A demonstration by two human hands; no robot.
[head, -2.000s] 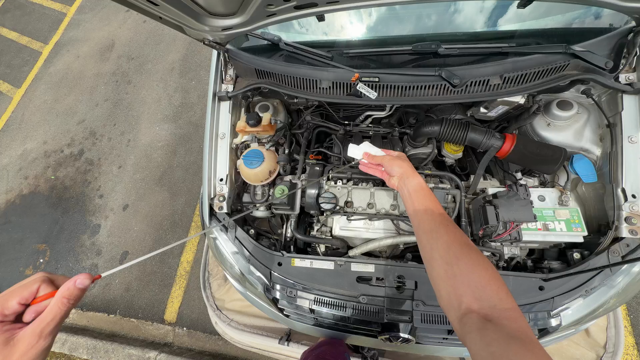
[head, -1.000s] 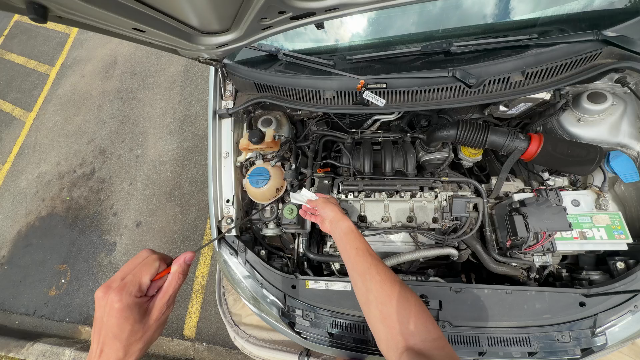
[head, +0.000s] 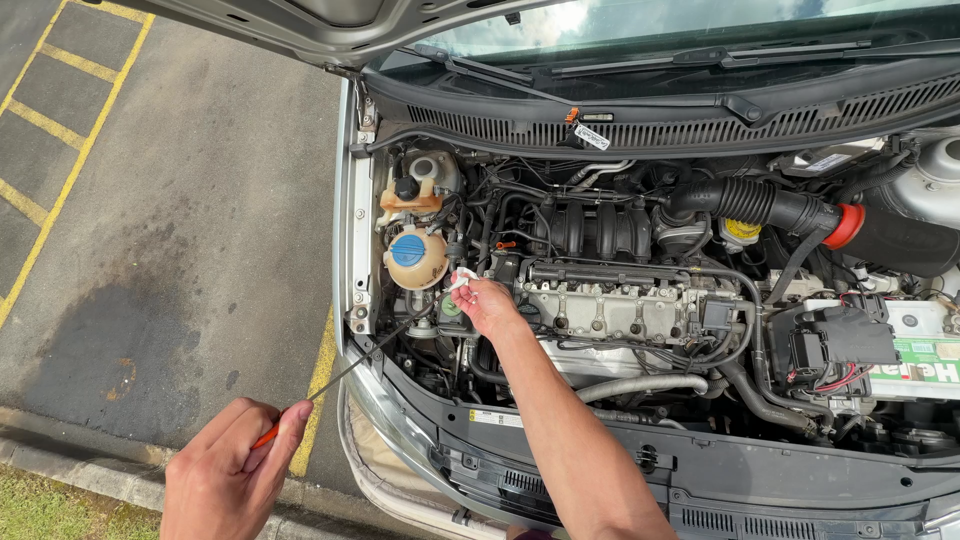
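My left hand (head: pixel 236 465), low at the left, grips the orange handle (head: pixel 266 435) of an engine oil dipstick. Its thin metal blade (head: pixel 367 352) slants up and right over the car's front corner into the engine bay. At the far end my right hand (head: pixel 484 300) pinches a white paper or cloth wipe (head: pixel 463 279) at the blade's tip. This hand is just right of the coolant tank (head: pixel 420 270) with its blue cap (head: pixel 407 250), over a green cap (head: pixel 450 306) that it partly hides. The engine (head: pixel 600 307) lies to the right of my right hand.
The raised hood (head: pixel 330 26) is overhead at the upper left. A battery (head: pixel 922 352) and a black air intake hose (head: pixel 757 202) are at the right. A tag (head: pixel 592 136) lies on the windshield cowl. The headlight (head: pixel 397 427) and front panel (head: pixel 720 465) border the bay.
My right hand with the wipe has moved left, from over the middle of the engine to beside the coolant tank. The left hand still holds the dipstick, now more fully in view.
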